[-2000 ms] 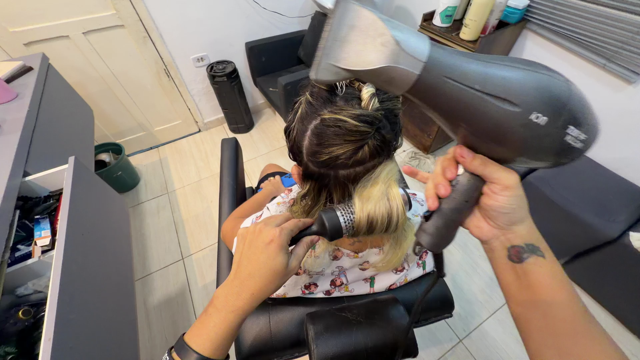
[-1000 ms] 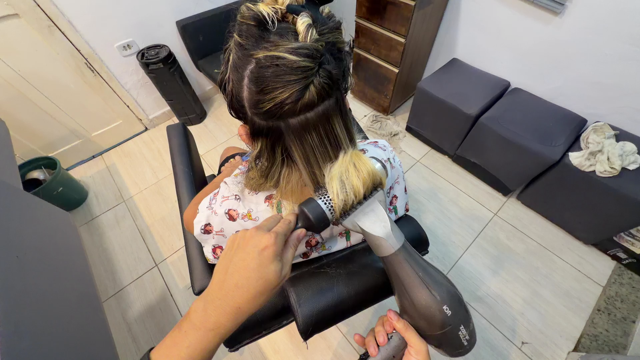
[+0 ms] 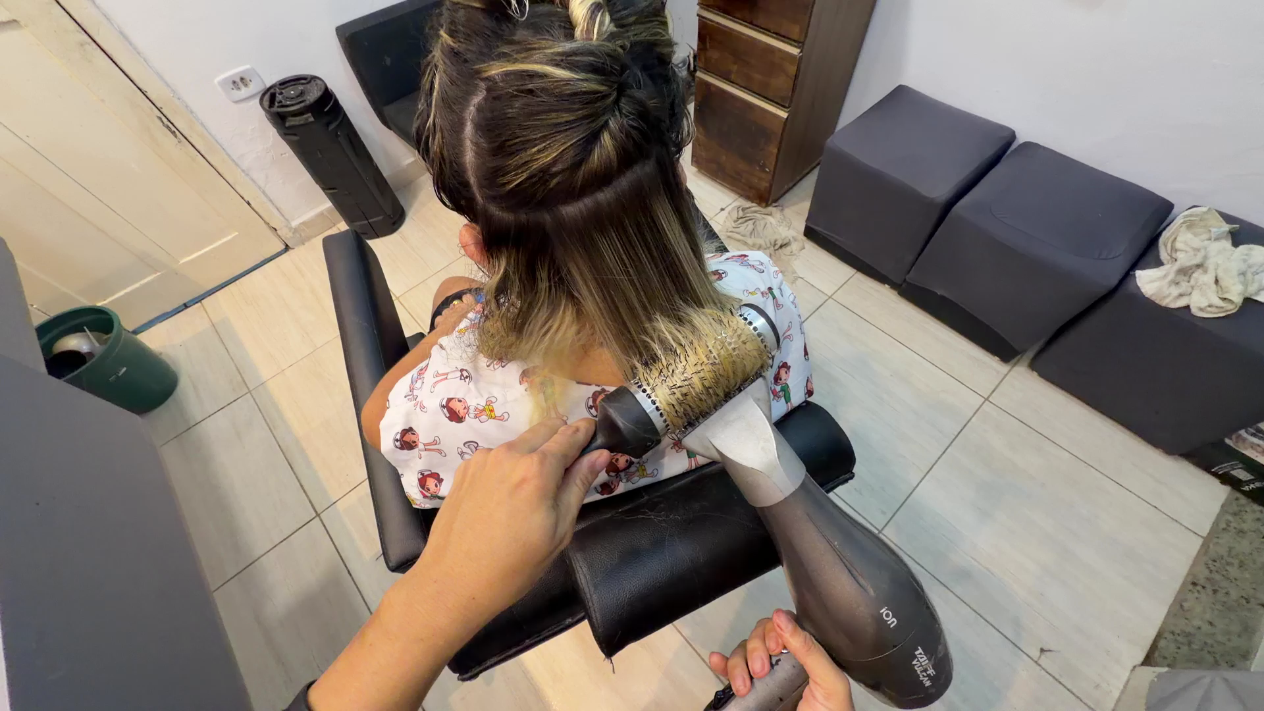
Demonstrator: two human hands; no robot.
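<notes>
My left hand (image 3: pixel 513 504) grips the black handle of a round hairbrush (image 3: pixel 703 373), whose barrel has blond hair ends wrapped around it. My right hand (image 3: pixel 790 667), at the bottom edge, holds the handle of a dark Taiff hair dryer (image 3: pixel 854 592). The dryer's silver nozzle (image 3: pixel 755 449) sits against or just under the brush barrel. A seated person (image 3: pixel 583 148) faces away, hair parted in sections, the upper part gathered up and the lower part hanging down to the brush. They wear a white printed garment or cape (image 3: pixel 454 420).
The person sits in a black salon chair (image 3: pixel 681 573). Dark cube stools (image 3: pixel 908 178) line the right wall, one with a pale cloth (image 3: pixel 1205 262). A wooden drawer unit (image 3: pixel 746 118), a black tower speaker (image 3: pixel 336 158) and a green bin (image 3: pixel 128 365) stand around. A grey cabinet (image 3: pixel 89 513) is at left.
The dryer, two seconds ago raised beside the head with its nozzle at the upper hair, is now low, nozzle at the brush. The brush has hair wound around it. The view has shifted.
</notes>
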